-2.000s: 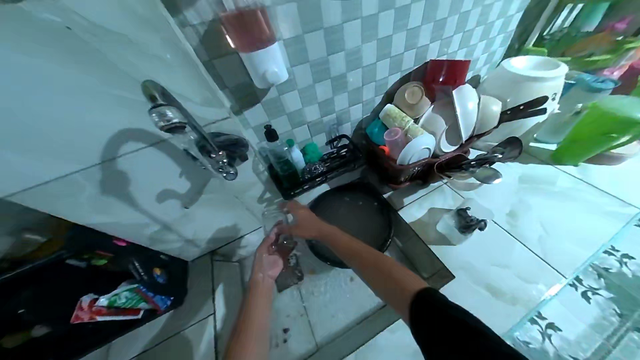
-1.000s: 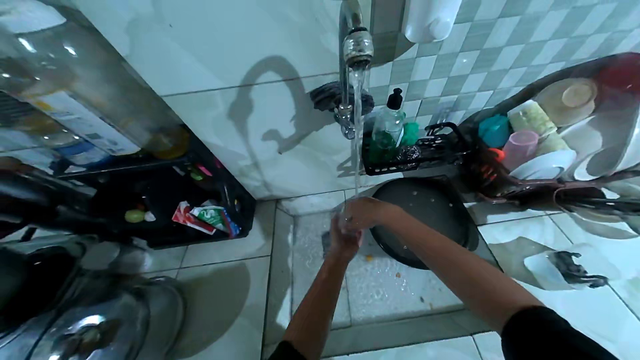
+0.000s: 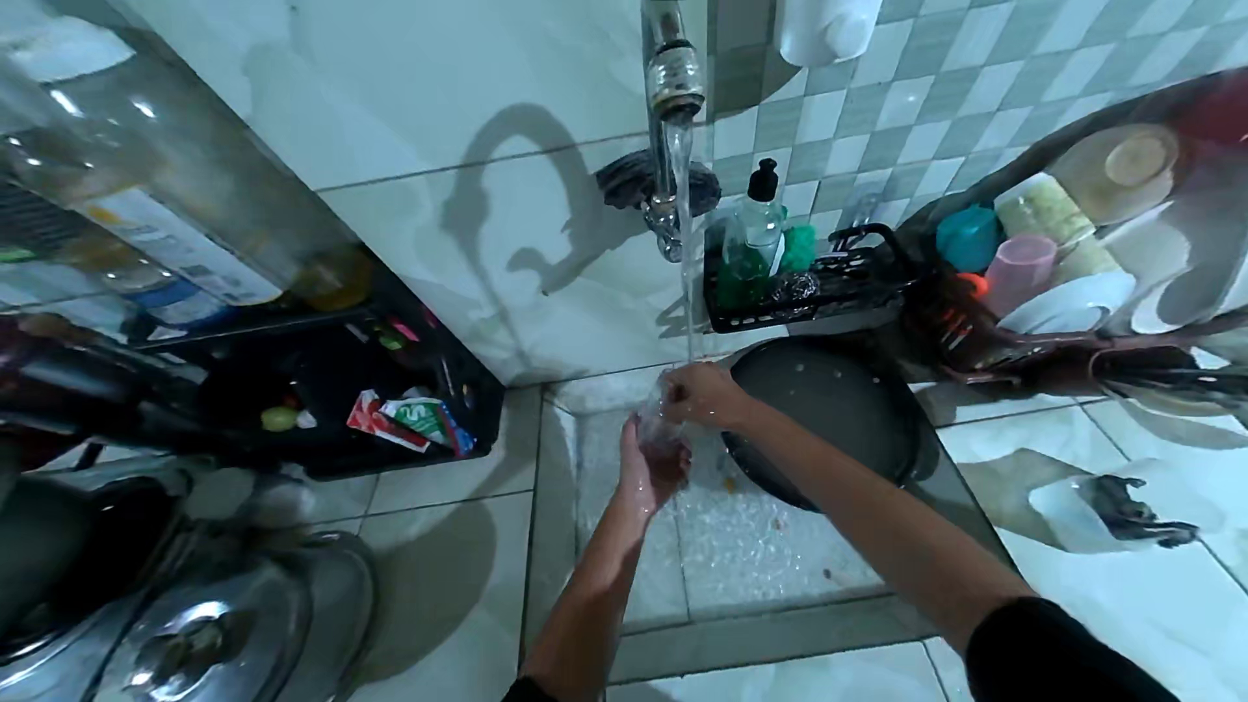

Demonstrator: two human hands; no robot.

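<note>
Water runs from the metal faucet [image 3: 675,83] onto a clear glass [image 3: 663,405] held between my hands over the tiled sink [image 3: 643,585]. My right hand [image 3: 710,395] grips the glass near its upper end. Just below, my left hand [image 3: 655,468] is cupped with its palm up at the lower end of the glass; blur and spray hide how far its fingers close. A dark round pan [image 3: 838,409] lies in the sink to the right, partly behind my right forearm.
A black caddy [image 3: 780,317] with a green soap bottle [image 3: 751,244] sits behind the sink. Right are a dish rack [image 3: 1033,346] with cups and bowls, and a white container [image 3: 1082,512]. Left stand a black shelf [image 3: 390,458], a large bottle [image 3: 185,175] and a metal lid [image 3: 210,634].
Water now runs from the faucet, where none shows in the oldest frame. My hands are under the stream with the glass. The view has swung left and closer.
</note>
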